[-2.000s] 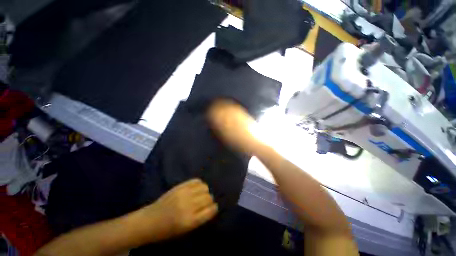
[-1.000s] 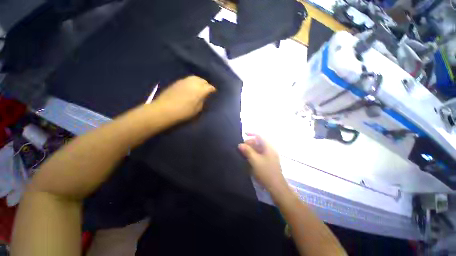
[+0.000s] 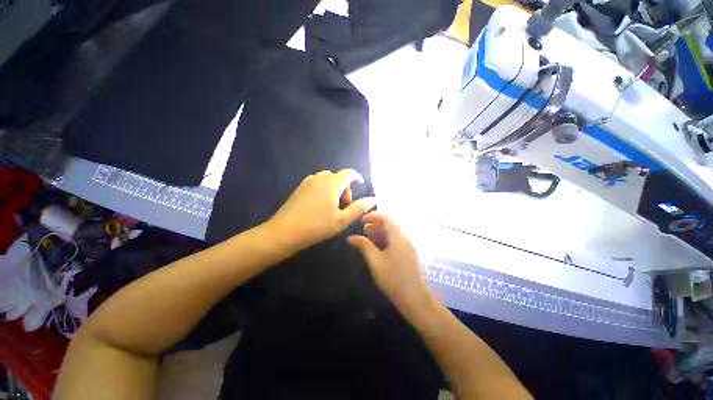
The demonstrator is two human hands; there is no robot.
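Note:
A large black garment panel [image 3: 297, 117] lies on the white table and hangs over its front edge. My left hand [image 3: 332, 205] holds the panel's right edge between thumb and fingers. My right hand [image 3: 383, 246] is just below it, touching or nearly touching, with bent fingers at the same edge; its fingertips are partly lost against the dark cloth. The white sewing machine [image 3: 539, 101] stands to the right. Its needle area [image 3: 469, 148] is away from both hands, beside the bright glare.
A stack of cut panels [image 3: 148, 101] lies at left. More black pieces [image 3: 383, 31] lie behind. A black handle loop [image 3: 542, 184] is under the machine arm. Ruler tape [image 3: 539, 301] runs along the front edge. Spools [image 3: 59, 221] and white scraps [image 3: 39, 273] are at lower left.
My left hand has moved right and down along the cloth to its right edge, beside my right hand. My right hand has shifted slightly left and down. The view has shifted a little.

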